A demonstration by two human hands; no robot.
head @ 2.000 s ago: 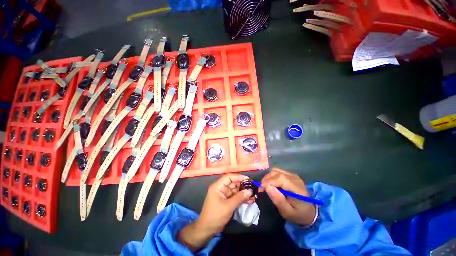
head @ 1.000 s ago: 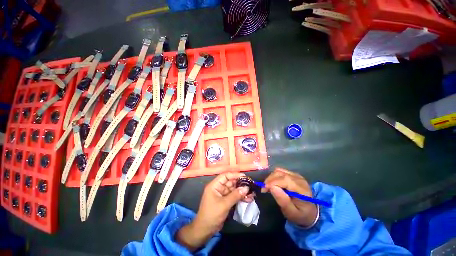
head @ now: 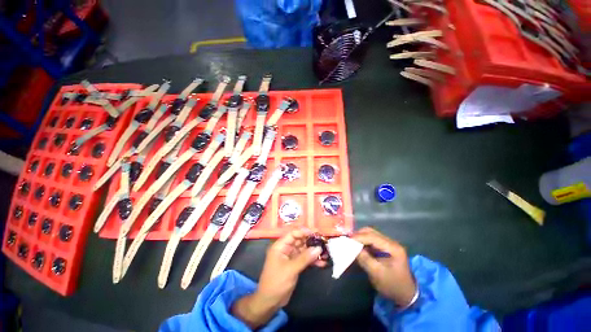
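Observation:
My left hand (head: 285, 266) holds a dark round watch head (head: 317, 244) in its fingertips at the lower middle. My right hand (head: 387, 269) pinches a white wipe (head: 343, 254) beside the watch head; whether the wipe touches it is unclear. A short piece of the blue tool (head: 382, 254) shows between the right fingers; the rest is hidden. An orange-red tray (head: 347, 162) behind my hands holds round watch heads in pockets, with strapped watches (head: 194, 172) lying across it.
A second watch tray (head: 29, 224) lies at left. A small blue cap (head: 385, 192) is right of the tray. A yellow-handled knife (head: 518, 203) and a white bottle (head: 565, 185) lie at right. A fan (head: 340, 55), stacked trays (head: 453, 84) with a paper (head: 486, 107), and a person's blue smock (head: 278, 23) are at the back.
The wipe, earlier hanging below my left fingers, is now up between both hands and in my right fingers. The blue tool no longer points at the watch head. The whole view has shifted.

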